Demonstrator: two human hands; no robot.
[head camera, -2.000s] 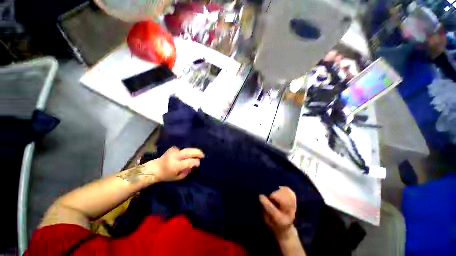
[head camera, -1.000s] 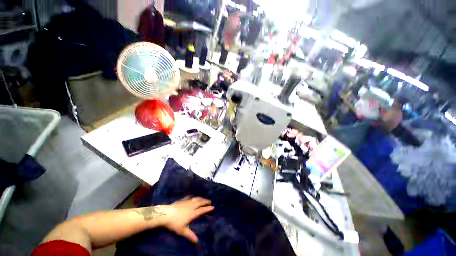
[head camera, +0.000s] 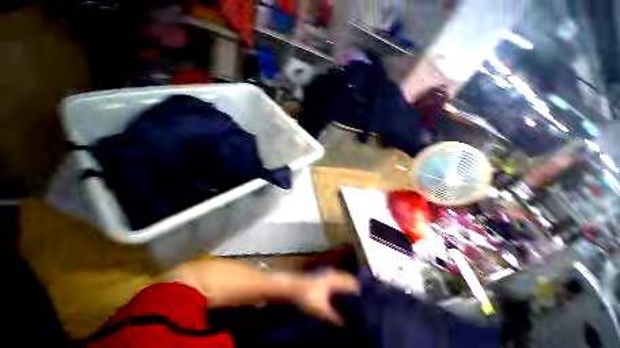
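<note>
The dark navy garment piece (head camera: 408, 316) lies along the bottom of the view, over the lap and the table's near edge. My left hand (head camera: 326, 292) is blurred at its left part, with the fingers on or around the cloth; whether it grips cannot be told. My right hand is not in view. A white tub (head camera: 279, 129) at the left holds a heap of dark navy pieces (head camera: 180, 153), with one end hanging over its rim.
A white table (head camera: 391, 262) bears a black smartphone (head camera: 390, 236), a red plastic bag (head camera: 409, 212) and clutter. A desk fan (head camera: 452, 172) stands behind. Part of the grey machine (head camera: 578, 299) shows blurred at the lower right. Dark cloth (head camera: 360, 102) is heaped at the back.
The view has swung left, bringing the tub fully in and moving table and fan to the right. My left hand, earlier spread flat on the garment, now has its fingers less spread.
</note>
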